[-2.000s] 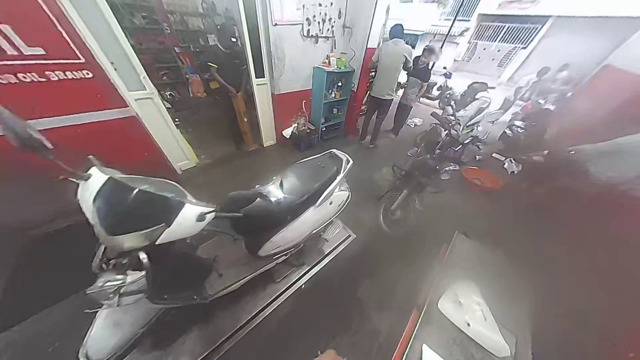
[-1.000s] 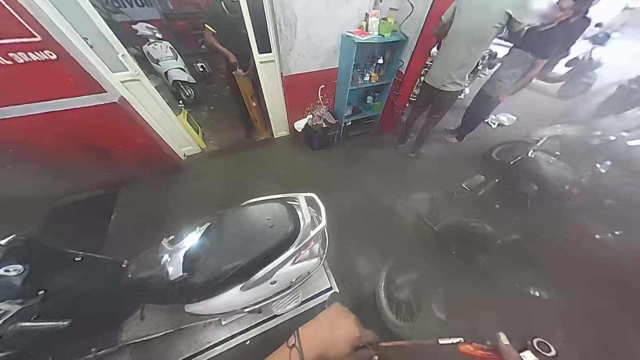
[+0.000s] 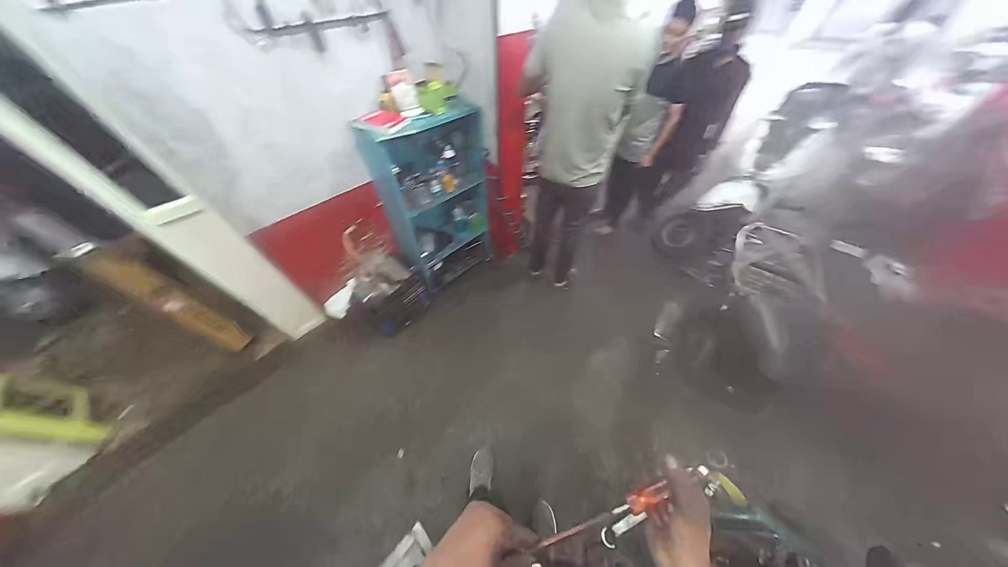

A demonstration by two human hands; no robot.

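At the lower edge of the head view, my right hand (image 3: 681,516) is closed around the orange-red handle of a screwdriver-like tool (image 3: 647,498), together with other small metal pieces. The tool's thin shaft slants down left toward my left hand (image 3: 484,535), whose fingers are blurred near the shaft's end; whether they grip it cannot be told. Behind my right hand is a greenish container (image 3: 760,524) with metal items and a yellow-handled object (image 3: 731,488). My shoes show on the floor just beyond my left hand.
A teal shelf (image 3: 421,197) with bottles stands against the wall, a black crate (image 3: 394,303) beside it. Several people (image 3: 591,102) stand right of it. Blurred motorcycles (image 3: 732,339) are at the right. A door frame (image 3: 236,268) and cardboard piece (image 3: 169,303) are at the left.
The view has swung right and down, so the white scooter has left it. Both hands are now in view, where one arm and the red-handled tool showed a second ago.
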